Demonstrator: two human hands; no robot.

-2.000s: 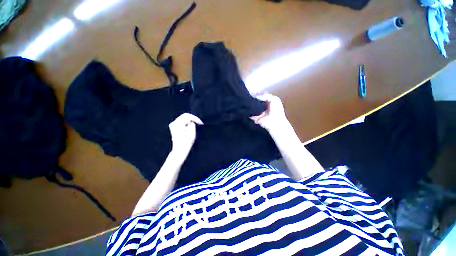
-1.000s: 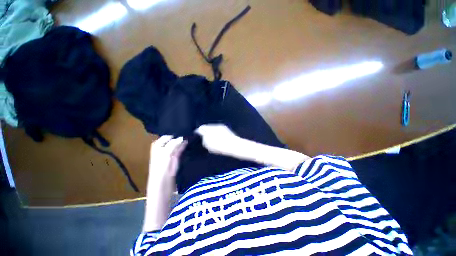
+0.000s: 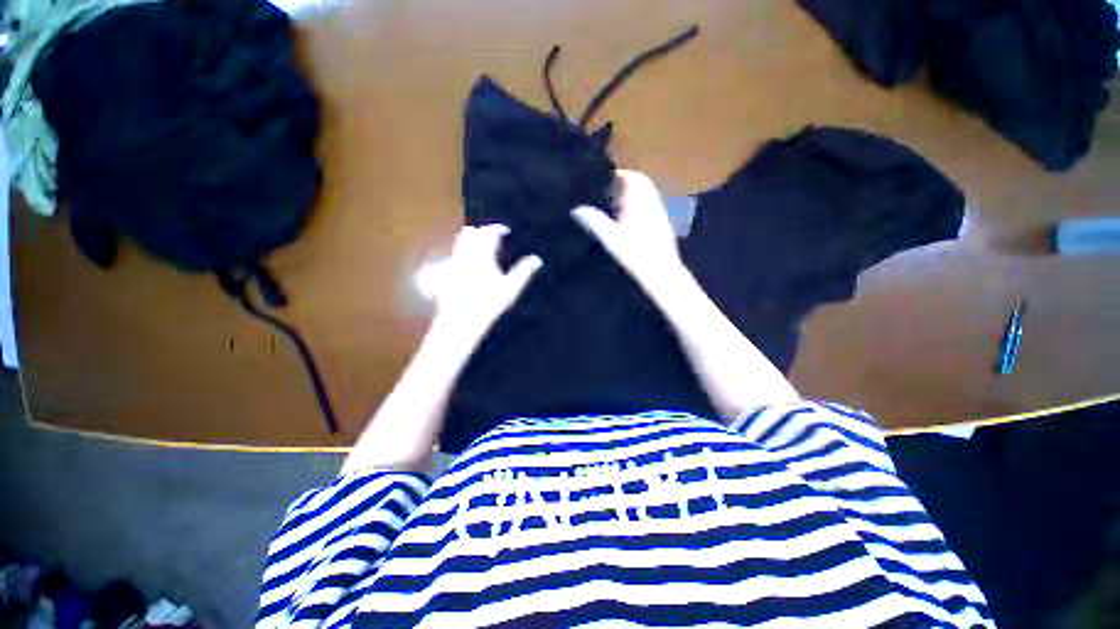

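A black dress (image 3: 577, 332) lies on the table in front of me, its lower part running under my striped shirt. One puff sleeve (image 3: 522, 154) points up between my hands and the other puff sleeve (image 3: 860, 197) is spread to the right. Thin black neck ties (image 3: 602, 98) lie beyond the upright sleeve. A small grey label (image 3: 679, 214) shows beside my right hand. My left hand (image 3: 482, 277) grips the sleeve's left edge. My right hand (image 3: 633, 227) grips the cloth on the sleeve's right side, its fingertips partly hidden.
A black garment heap (image 3: 184, 135) with a trailing cord lies at left, over pale green cloth (image 3: 27, 148). More black cloth (image 3: 983, 62) is at upper right. Teal thread snips (image 3: 1011, 339) and a grey cylinder (image 3: 1091, 236) lie at right. The table's curved edge (image 3: 184, 440) runs nearest me.
The second sleeve now lies spread at right, and the sleeve between my hands points upward. My hands have moved apart, with the right hand farther up. The view has shifted left.
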